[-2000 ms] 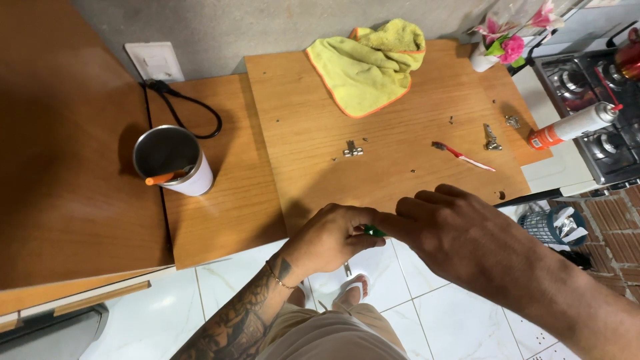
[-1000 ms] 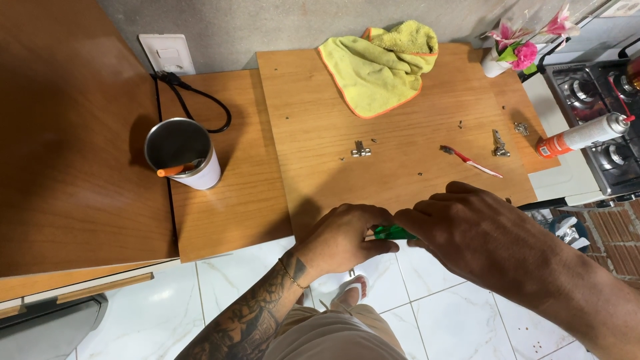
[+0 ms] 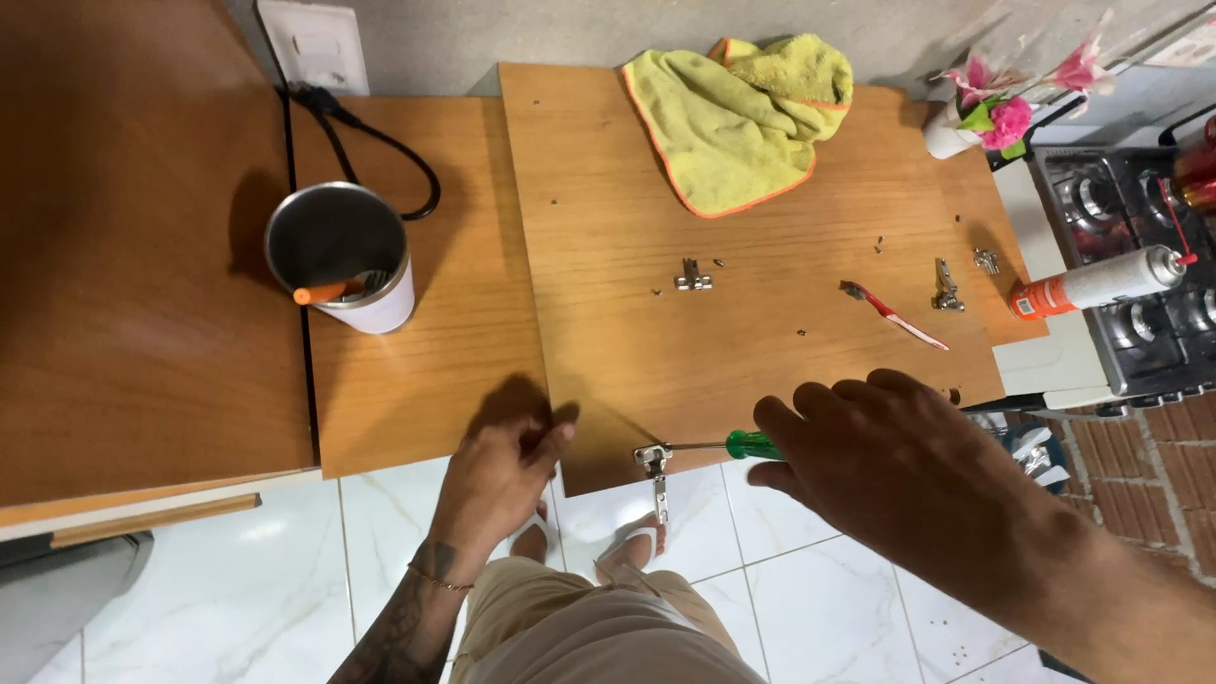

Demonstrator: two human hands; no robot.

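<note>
My right hand [image 3: 855, 446] grips the green handle of a screwdriver [image 3: 750, 445], whose shaft points left to a metal cabinet hinge [image 3: 654, 462] at the front edge of the wooden panel [image 3: 608, 351]. The hinge's arm hangs out past that edge. My left hand [image 3: 503, 465] is beside the panel's front left corner, thumb and fingers apart, with nothing seen in it. A metal hinge plate [image 3: 693, 275] lies mid-panel near small screws. Farther right are a red and white toothbrush [image 3: 893, 315], another hinge [image 3: 947, 285] and a small metal plate [image 3: 987, 260].
A white tumbler [image 3: 380, 309] holding an orange-handled tool stands at left, by a black cable [image 3: 418, 171]. A yellow cloth [image 3: 731, 133] lies at the back. A spray can [image 3: 1092, 283], a flower vase [image 3: 950, 133] and a gas stove [image 3: 1092, 204] are at right.
My hands have moved apart from where they were together around the green handle. The screwdriver's shaft and the hinge at the front edge now show, and my left hand has come off the handle.
</note>
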